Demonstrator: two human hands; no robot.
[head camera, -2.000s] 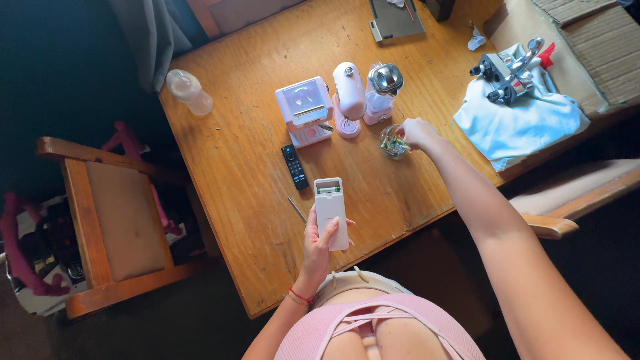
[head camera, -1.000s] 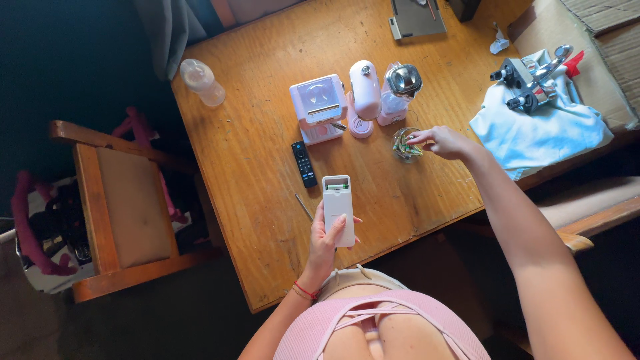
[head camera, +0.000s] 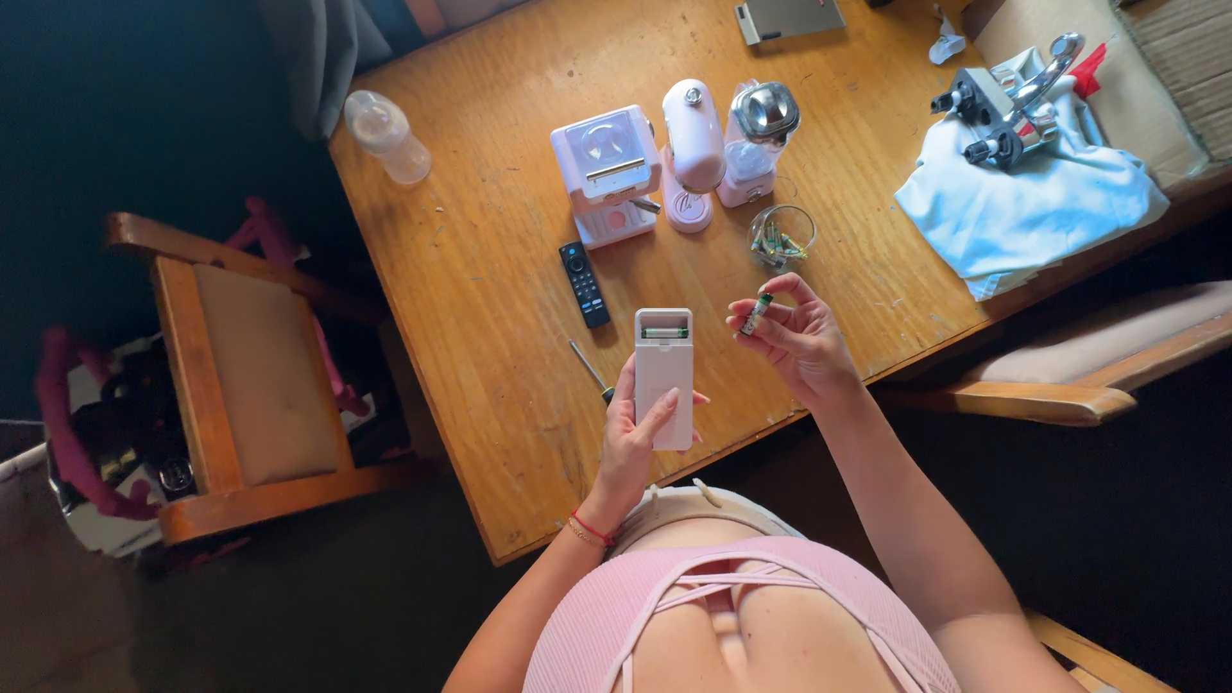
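Observation:
My left hand (head camera: 643, 419) holds a white plastic remote-like device (head camera: 664, 385) upright above the table's near edge. Its battery compartment is uncovered at the top, and a green and silver battery (head camera: 664, 333) lies across it. Between the thumb and fingers of my right hand (head camera: 794, 337) is another small battery (head camera: 757, 314), held to the right of the device. Just beyond that hand stands a clear glass bowl (head camera: 782, 237) with several batteries in it. A black remote control (head camera: 584, 284) and a screwdriver (head camera: 590, 370) lie left of the device.
Pink toy appliances, a coffee machine (head camera: 606, 173), a mixer (head camera: 693, 144) and a blender (head camera: 760, 140), stand behind the bowl. A baby bottle (head camera: 388, 138) is at the far left. A chrome faucet (head camera: 1011, 106) rests on a light blue cloth (head camera: 1030, 207) at right. Wooden chairs flank the table (head camera: 510, 423).
My right hand has come away from the glass bowl toward me and now holds a battery. My left hand still holds the white device.

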